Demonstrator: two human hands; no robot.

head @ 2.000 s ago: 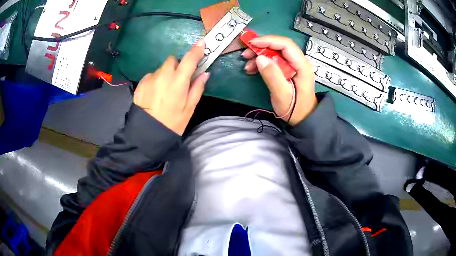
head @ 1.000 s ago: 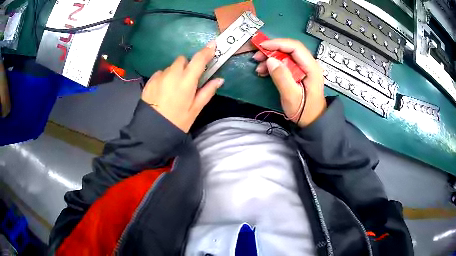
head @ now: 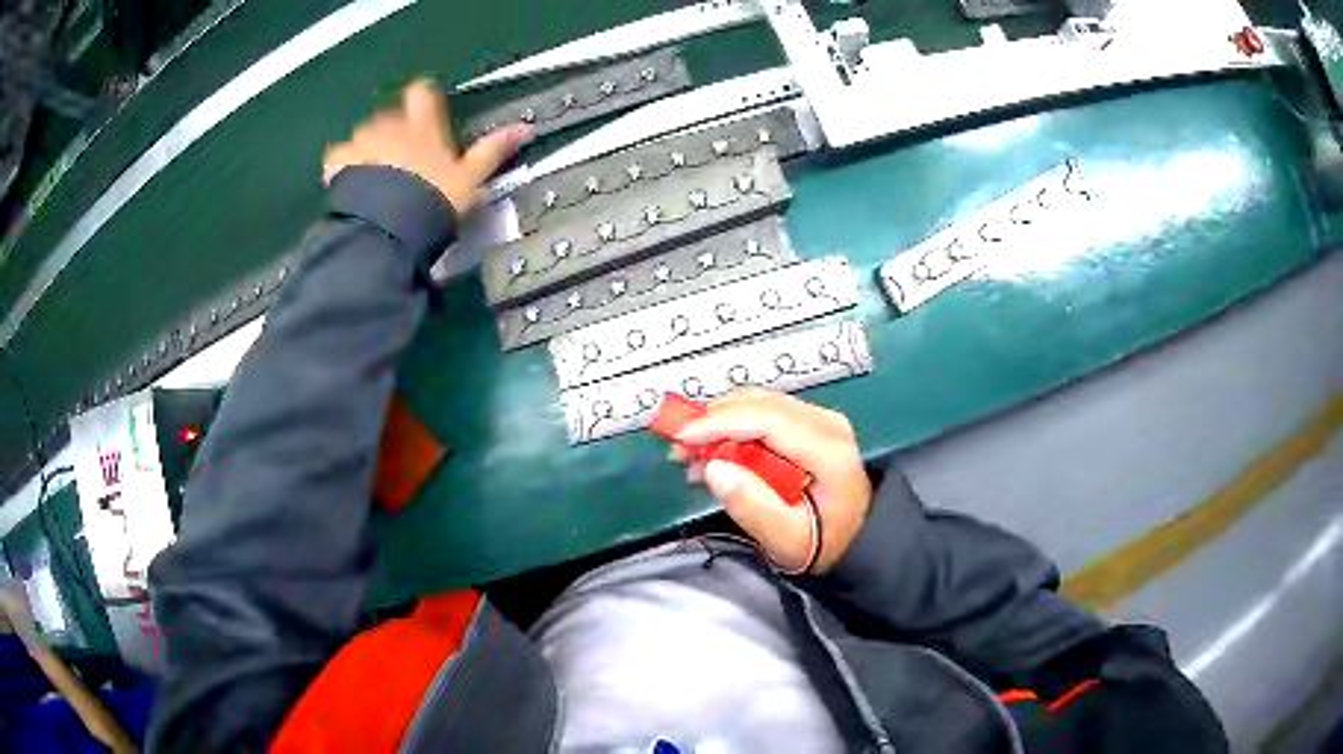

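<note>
My left hand [head: 405, 152] is blurred, reaching past the stack to the far side, fingers and thumb apart, with nothing seen in it. A grey metal strip [head: 597, 96] lies just right of its thumb, beyond a pale rail. My right hand [head: 795, 464] holds the red pen [head: 748, 460] with its wire trailing by the wrist. The pen's front end is over the near edge of the closest bright strip [head: 722, 386]; contact cannot be told. Several darker strips [head: 641, 226] lie behind it. The brown plate [head: 408, 454] is partly hidden by my left sleeve.
A short strip [head: 987, 236] lies apart at the right. A white-silver rail frame [head: 943, 96] runs behind the strips. The black and silver box [head: 125, 508] with red lettering is at the left, beside my sleeve. More strips [head: 206, 317] show at the far left.
The view has turned right. My left hand has let go of the strip over the brown plate and moved to the far side. The right hand still holds the pen, now near the strips.
</note>
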